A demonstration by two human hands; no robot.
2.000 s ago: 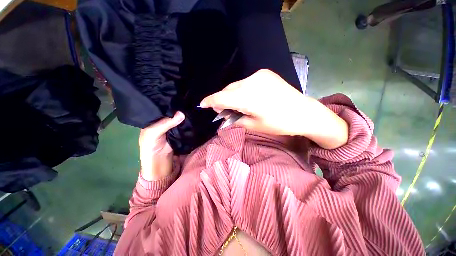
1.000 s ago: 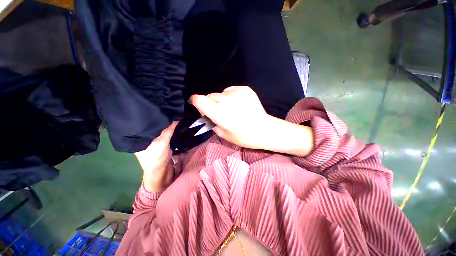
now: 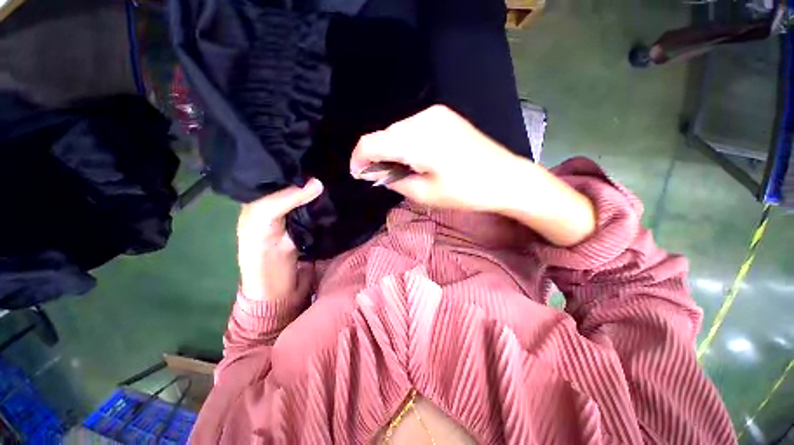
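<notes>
The black garment hangs over the left side of my lap, its gathered section showing rows of puckers. My left hand pinches the garment's near edge between thumb and fingers. My right hand is closed around the thread snips, to the right of my left hand and apart from it. Only the silver blades of the snips show; the rest is hidden in the palm. I cannot tell whether a thread is between the right fingertips.
A large black garment pile hangs at the left. Blue crates stand on the green floor at the lower left. A metal-legged frame with a blue edge is at the right, near yellow-striped floor tape. A wooden table part shows at the top.
My right hand has moved up and to the right with the snips, away from my left hand. The snips' blades show less. My left hand has risen slightly with the garment edge.
</notes>
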